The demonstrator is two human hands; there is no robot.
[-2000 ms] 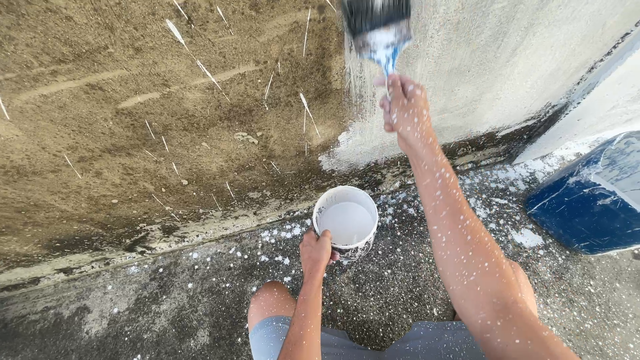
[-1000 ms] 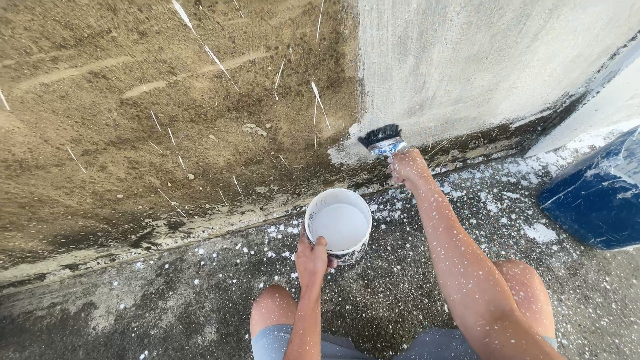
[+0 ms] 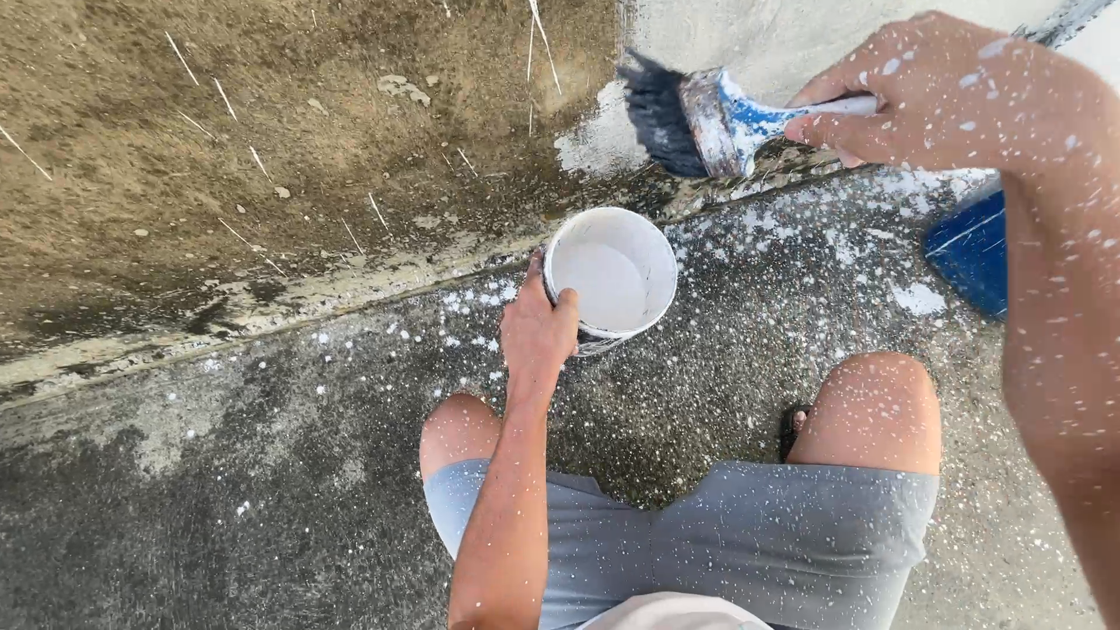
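My right hand (image 3: 927, 96) grips the handle of a wide paintbrush (image 3: 735, 118) at the upper right. Its dark bristles point left, in front of the edge between white paint and bare wall; whether they touch the wall I cannot tell. The blue and white handle and the ferrule are smeared with paint. My left hand (image 3: 542, 328) holds a small white bucket (image 3: 669, 271) by its rim, thumb over the edge. White liquid paint (image 3: 599, 284) lies inside the bucket. White paint drops speckle my right hand and forearm.
A brown, stained wall (image 3: 262, 131) with white streaks spans the upper left; its painted part (image 3: 744, 35) is at the upper right. A blue container (image 3: 971, 245) stands on the right, partly behind my forearm. The concrete floor (image 3: 350, 490) bears white splatter. My bent knees flank the floor below the bucket.
The brush swept down the painted wall between the two earlier frames. It is now raised off its low spot by the wall's base, with my right hand looming larger. My left hand still holds the bucket.
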